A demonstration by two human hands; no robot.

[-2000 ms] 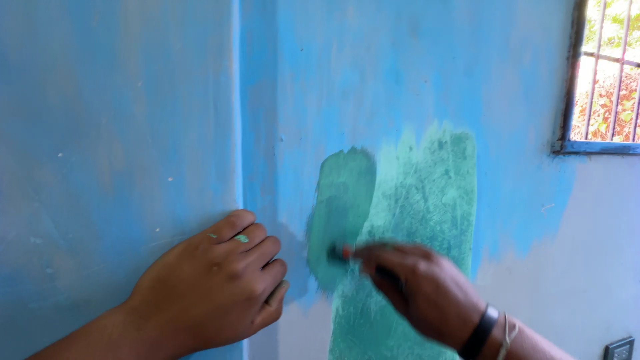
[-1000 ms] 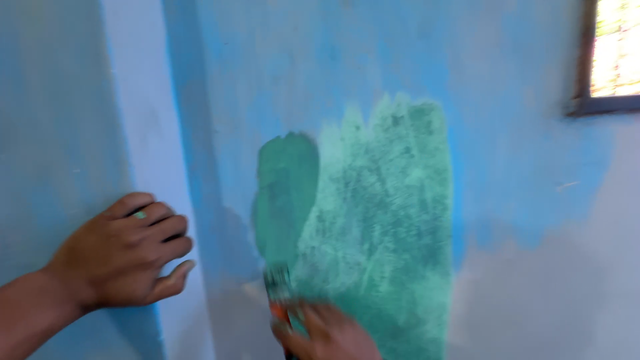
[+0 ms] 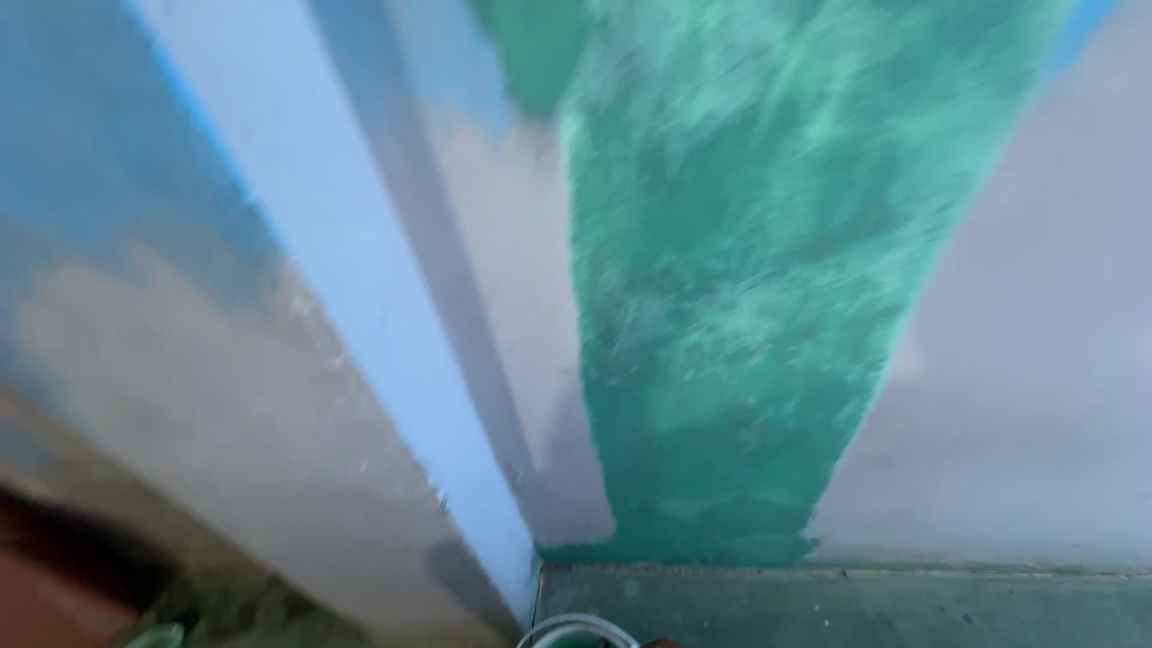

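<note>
A broad band of green paint [image 3: 747, 315] runs down the wall to the floor, streaky and paler in its upper part. To its upper left is the lower end of a darker green patch [image 3: 538, 54]. At the bottom edge, the rim of a paint container [image 3: 576, 623] shows, with green inside. A small bit of skin touches or overlaps the right side of that rim; which hand it belongs to cannot be told. The brush cannot be made out. Neither hand is otherwise visible.
A pale blue vertical wall edge [image 3: 387, 288] stands left of the green band. The grey floor [image 3: 864, 612] meets the wall below. At lower left is a blurred reddish object [image 3: 54, 594].
The view has swung down to the floor. Both hands, the brush and the window have left it, apart from a bit of skin; the container rim has come in.
</note>
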